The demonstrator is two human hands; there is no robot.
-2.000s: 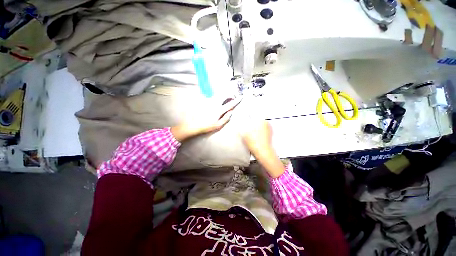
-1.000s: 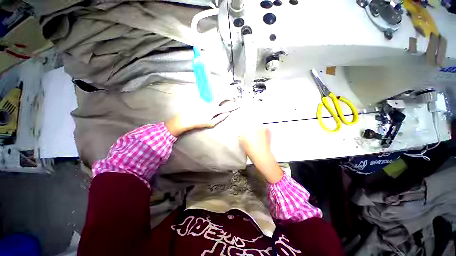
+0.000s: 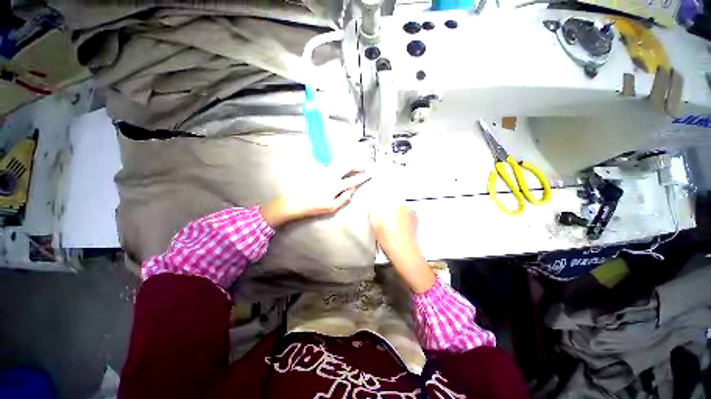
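Note:
A khaki garment piece (image 3: pixel 187 179) lies left of the needle and hangs over the table's front edge. My left hand (image 3: pixel 320 196) lies flat on it, fingertips just below the presser foot and needle (image 3: pixel 378 148). My right hand (image 3: pixel 396 224) is at the cloth's right edge, washed out by glare; whether its fingers pinch the cloth cannot be told. The bright lamp glare hides the seam at the foot. A light-blue strip (image 3: pixel 316 128) hangs left of the needle.
Yellow-handled scissors (image 3: pixel 518 185) lie on the bed right of the needle. The white machine arm (image 3: pixel 499 58) spans the upper right. A black metal mechanism (image 3: pixel 599 204) is at the bed's right end. A khaki heap (image 3: pixel 203 54) lies behind left, another (image 3: pixel 639 335) low right.
The view has shifted, showing more of the machine head at the top. The dark gap between the cloth folds at left looks longer. Both hands keep nearly the same places beside the needle.

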